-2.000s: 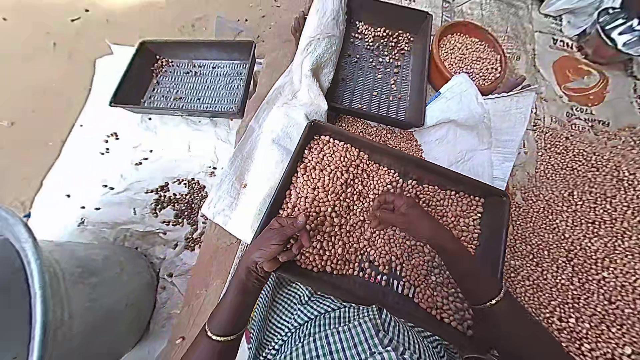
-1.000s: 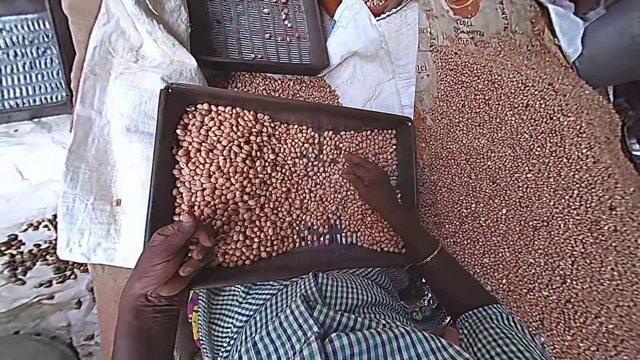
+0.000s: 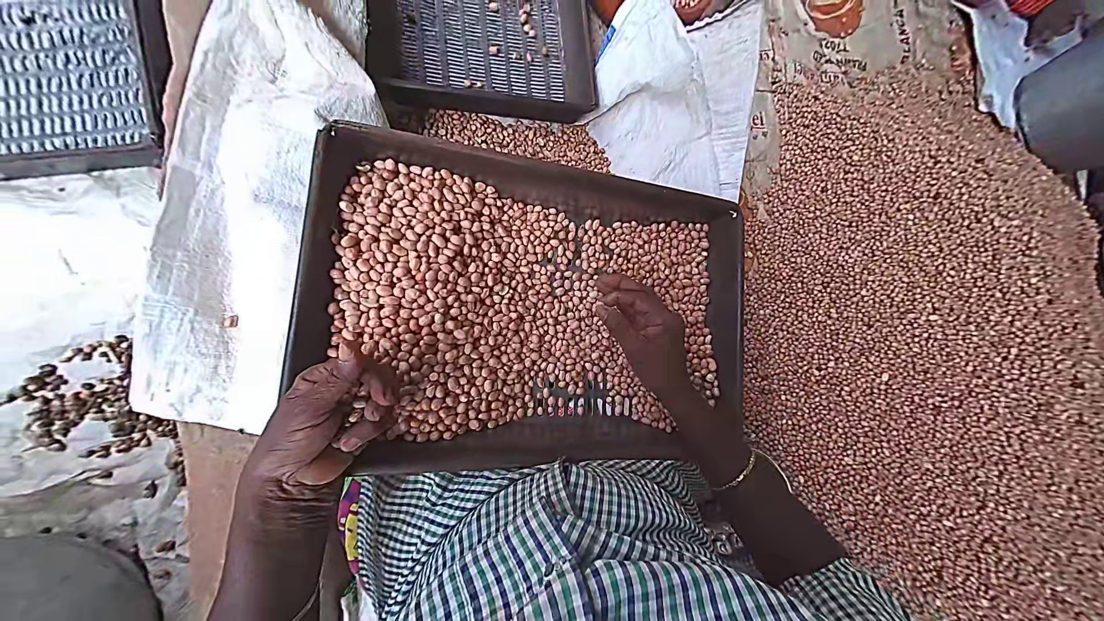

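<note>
A dark rectangular tray with a slotted bottom (image 3: 517, 448) rests at my lap, spread with reddish-brown shelled nuts (image 3: 431, 259), probably peanuts. They lie thicker on the left half, and slots show through near the bottom edge. My left hand (image 3: 332, 418) is at the tray's lower left corner, fingers curled over the nuts; whether it grips the rim or a nut is not clear. Over the right half is my right hand (image 3: 642, 332), its thumb and fingertips close together just above the nuts. Anything between those fingertips is too small to tell.
A large spread of nuts (image 3: 914, 345) covers the right side. Beyond the tray stands a second slotted tray (image 3: 483, 95), with a white woven sack (image 3: 241, 207) to its left. Another tray (image 3: 78, 159) is at the upper left. Dark pieces (image 3: 95, 405) lie on a pale sheet. A grey rounded container (image 3: 73, 578) sits lower left.
The view has shifted closer over the tray. Since two seconds ago my right hand has moved toward the tray's right side. My left hand stays at the lower left corner.
</note>
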